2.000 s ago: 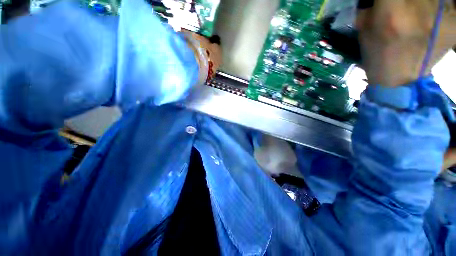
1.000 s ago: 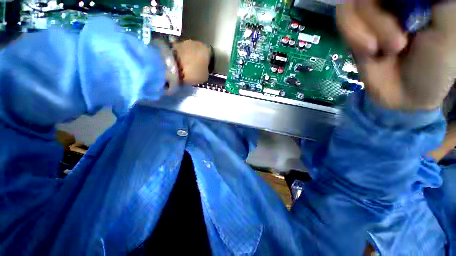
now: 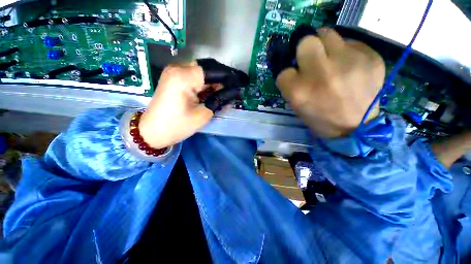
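A green circuit board (image 3: 260, 86) lies at the conveyor rail, partly hidden by my hands. My left hand (image 3: 182, 102), with black finger covers and a red bead bracelet, is at the board's near left corner. Its thumb and forefinger are curled towards each other; whether anything small is between them cannot be told. My right hand (image 3: 333, 77), with a blue wrist strap, is over the board, knuckles up. Its black-covered fingertips point left and down at the board's parts; what they may hold is hidden.
A second green board (image 3: 98, 44) with blue parts and a black wire lies to the left. The silver conveyor rail (image 3: 258, 124) runs along the near edge. A finned heatsink (image 3: 351, 12) is at the back right. Another person's forearm (image 3: 452, 148) is at the right edge.
My left hand has come into fuller view, with its covered fingers at the board's corner. My right hand has moved left and come over the board. More of the left board shows.
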